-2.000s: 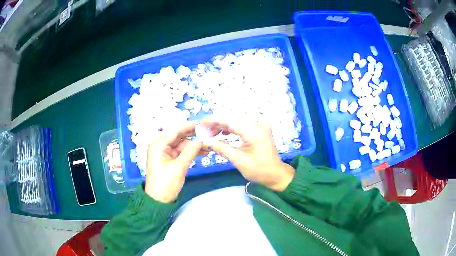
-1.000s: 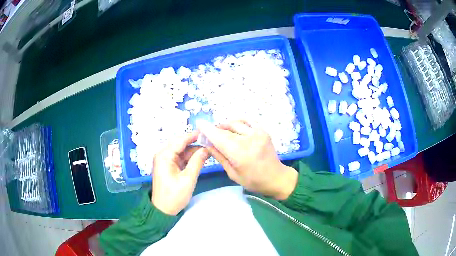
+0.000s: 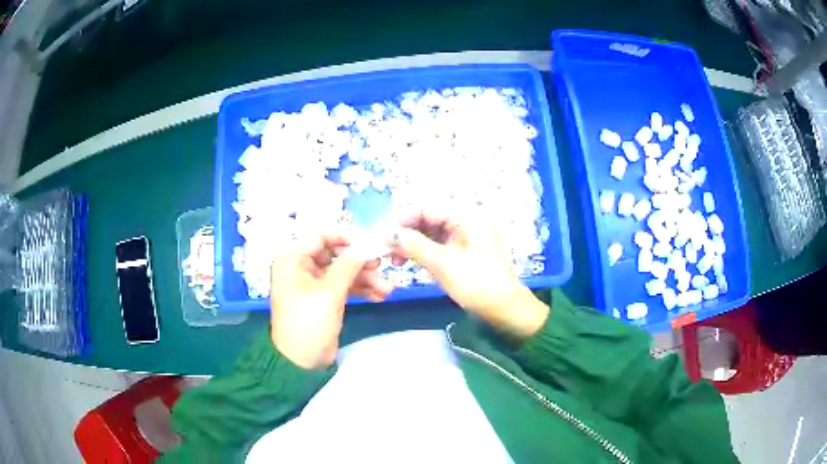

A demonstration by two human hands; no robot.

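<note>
My left hand (image 3: 313, 290) and my right hand (image 3: 467, 272) are close together over the near edge of the wide blue tray (image 3: 222, 186). A small white part (image 3: 370, 243) is between them, held by the left fingertips. The right thumb and finger pinch near its right end; glare hides whether they hold a second piece. White plastic shells (image 3: 295, 159) are heaped in the left half of the tray and lumpier white mating pieces (image 3: 462, 149) in the right half. Blue tray floor shows between the heaps.
A narrower blue tray (image 3: 598, 63) at right holds scattered white joined units (image 3: 671, 204). At left lie a clear container (image 3: 195, 304), a smartphone (image 3: 138, 299) and stacked clear blister trays (image 3: 50, 281). More blister trays (image 3: 782, 181) stand at far right. Red stools (image 3: 131, 421) are below the bench.
My hands have moved slightly apart, and the right hand has turned from covering the part to a fingertip pinch at its side. The whole view has shifted slightly.
</note>
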